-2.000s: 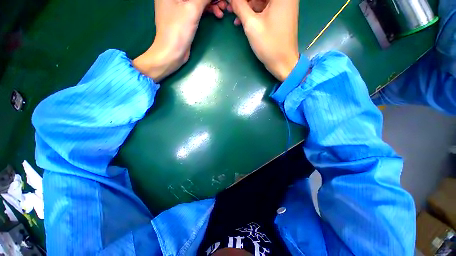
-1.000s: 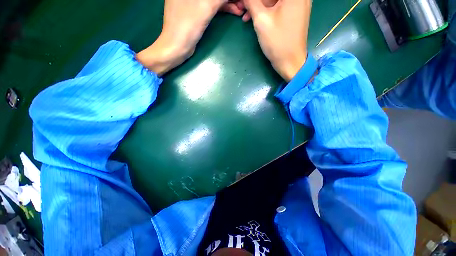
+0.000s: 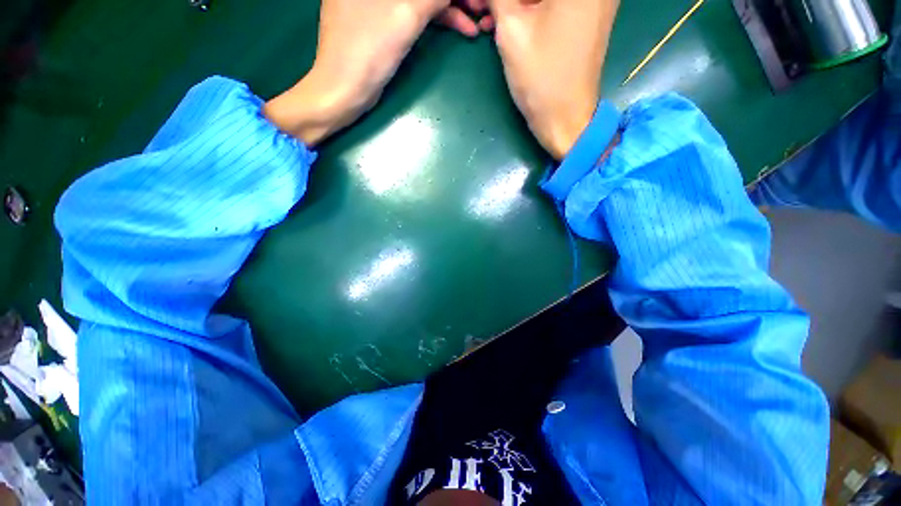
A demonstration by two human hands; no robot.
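My left hand (image 3: 370, 54) and my right hand (image 3: 554, 61) are close together at the top edge of the picture, over the green mat (image 3: 435, 188). Their fingertips meet there and are mostly cut off by the edge. Whatever they may hold is hidden. A blue wrist strap (image 3: 585, 150) with a thin blue cord is on my right wrist. A small dark electronic unit (image 3: 16, 205) lies on the mat at the far left.
A silver solder reel (image 3: 840, 28) with a green rim stands at upper right beside a dark stand. A thin yellow stick (image 3: 664, 42) lies right of my hands. White scraps (image 3: 54, 358) and a grey-black tool (image 3: 38, 464) lie lower left. A neighbour's blue sleeve (image 3: 840, 168) shows at right.
My hands first shift a little right and up, so the fingers are more cut off, then stay nearly still. A small dark piece now shows at the top left edge.
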